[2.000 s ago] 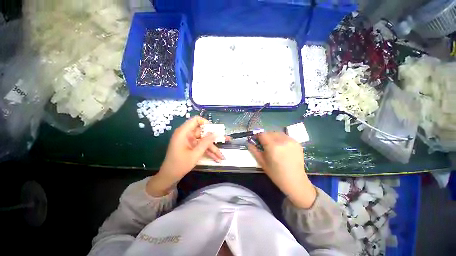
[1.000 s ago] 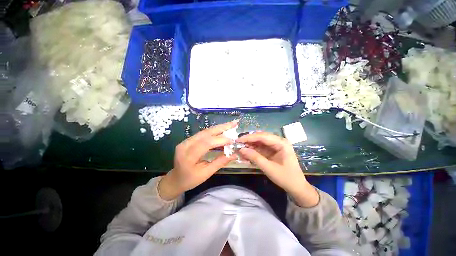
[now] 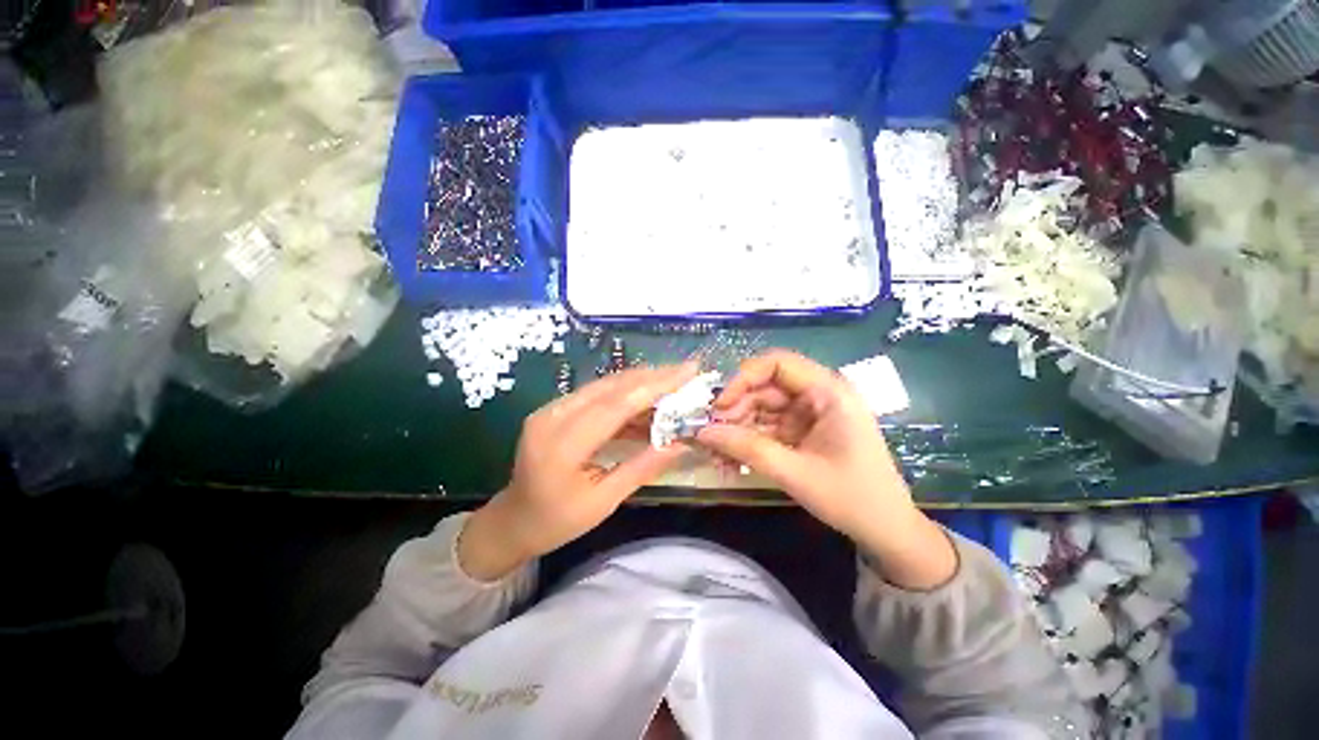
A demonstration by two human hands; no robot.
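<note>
A small white plastic housing (image 3: pixel 683 409) is held above the front edge of the bench, between both hands. My left hand (image 3: pixel 586 451) grips it from the left between thumb and fingers. My right hand (image 3: pixel 810 438) touches its right side with thumb and fingertips; something small and greyish shows there, too blurred to name. The fingers hide part of the housing. A white square cover (image 3: pixel 875 386) lies flat on the green mat, right of my right hand.
Behind stand a white tray (image 3: pixel 723 311) and a blue bin of dark metal pins (image 3: pixel 475 195). White caps (image 3: pixel 489 350) lie at left, cream clips (image 3: pixel 1044 260) and a clear plastic box (image 3: pixel 1169 347) at right. Silvery rods (image 3: pixel 998 455) lie front right. A blue crate (image 3: pixel 1230 607) sits below right.
Two seconds ago my right hand held a dark slim tool at the housing; the tool no longer shows. Both hands have come together around the housing, and it has turned slightly since one second ago.
</note>
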